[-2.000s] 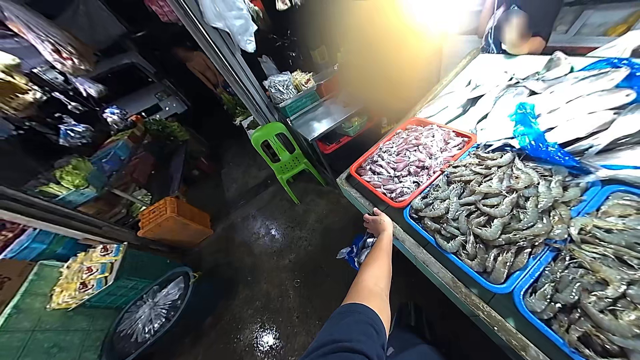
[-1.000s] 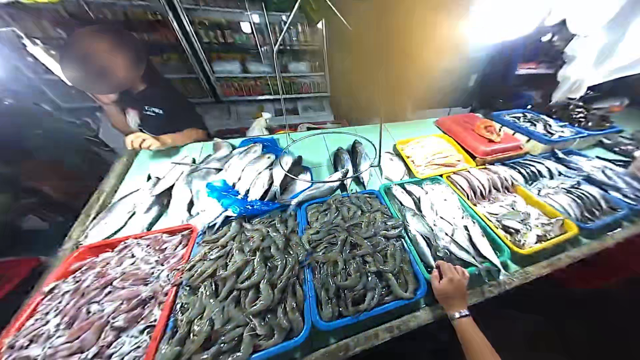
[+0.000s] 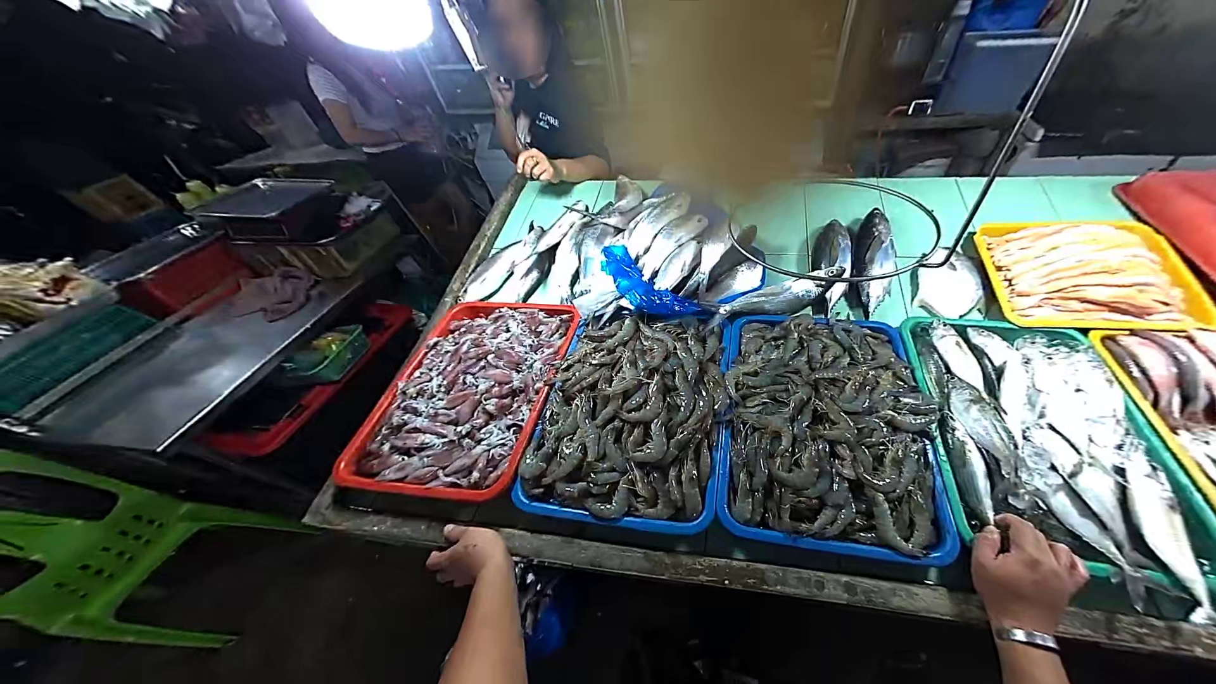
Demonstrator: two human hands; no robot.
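Observation:
My left hand [image 3: 472,555] rests with curled fingers at the stall's front edge, below a red tray of small squid [image 3: 337,467]; what its palm touches is hidden. My right hand [image 3: 1028,570], wearing a metal bracelet [image 3: 1027,638], is at the near left corner of a green tray of silvery fish [image 3: 1092,567]. Its fingertips meet the tail of a fish [image 3: 967,465]; whether they grip it is unclear. Between the hands stand two blue trays heaped with raw shrimp [image 3: 632,418] [image 3: 836,427]. Behind them lie whole fish [image 3: 655,223] and a blue plastic bag [image 3: 646,285].
A person [image 3: 541,123] leans at the tiled counter's [image 3: 779,204] far left corner. A wire hoop [image 3: 936,214] hangs over the counter. Yellow trays [image 3: 1092,321] stand at right. A green plastic chair [image 3: 104,541] and a metal table [image 3: 190,380] are at left.
The view has swung across the stall. My left hand, out of view one second ago, now shows at the front edge. My right hand remains by the green fish tray.

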